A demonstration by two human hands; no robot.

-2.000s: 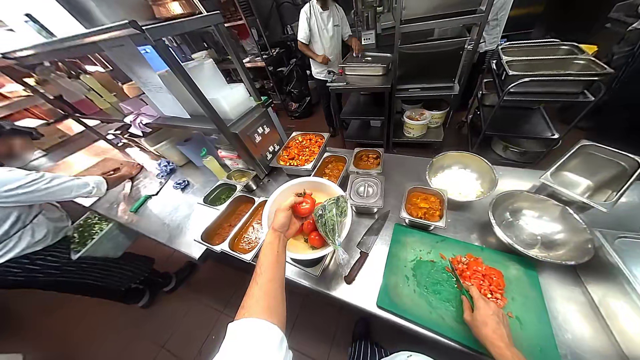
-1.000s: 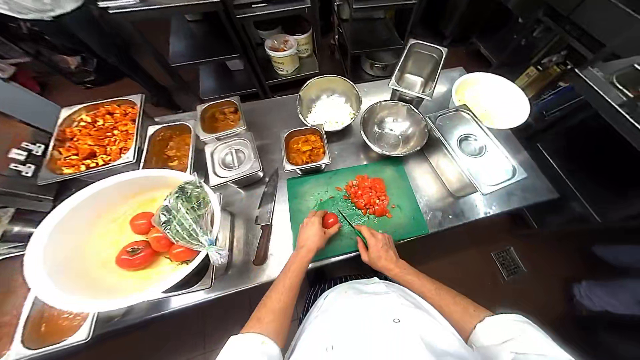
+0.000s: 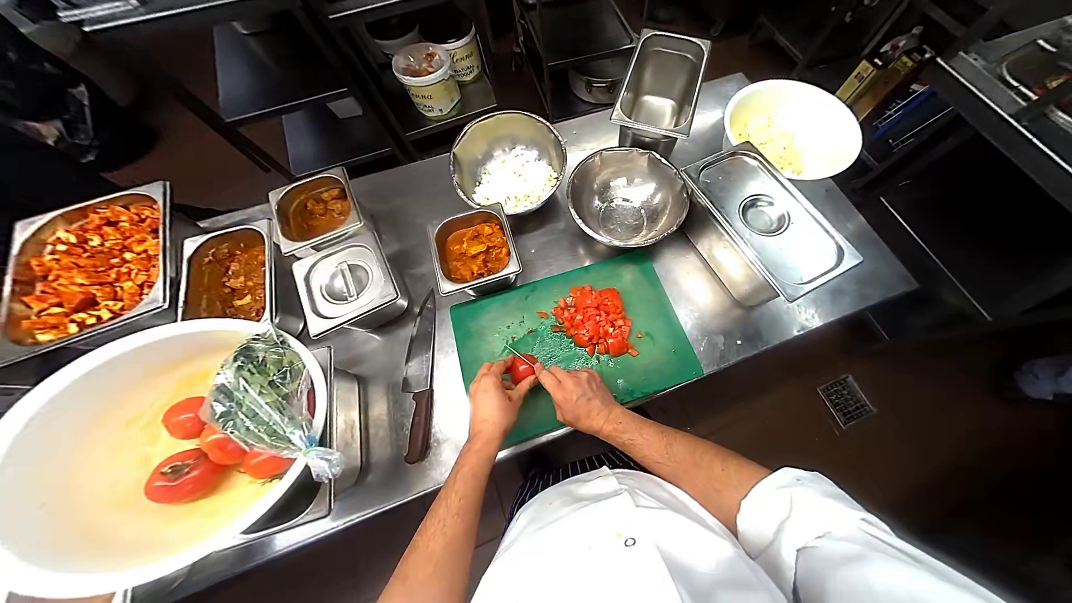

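Note:
My left hand (image 3: pixel 496 402) holds a whole-looking red tomato (image 3: pixel 524 368) on the near left part of a green cutting board (image 3: pixel 494 322). Gripped in my right hand (image 3: pixel 578 398) is a small knife (image 3: pixel 519 355), its thin blade at the tomato and its handle mostly hidden by the fingers. A heap of diced tomato (image 3: pixel 593 320) lies on the board beyond my right hand. Left of the board, a large chef's knife (image 3: pixel 420 377) with a brown handle rests on the steel table. Tomatoes (image 3: pixel 186 476) and a plastic bag of green herbs (image 3: pixel 260 394) sit in a big white bowl (image 3: pixel 75 536).
Behind the board stand a steel pan of orange food (image 3: pixel 476 249), a bowl of chopped white food (image 3: pixel 512 172) and an empty steel bowl (image 3: pixel 628 201). A lidded long pan (image 3: pixel 775 219) is at the right. More food pans (image 3: pixel 88 268) and a lidded pan (image 3: pixel 347 283) stand left.
Two seconds ago my left hand held a tomato over the white bowl; the tomato is now on the board. My right hand has moved left from beside the diced heap. The view has swung right.

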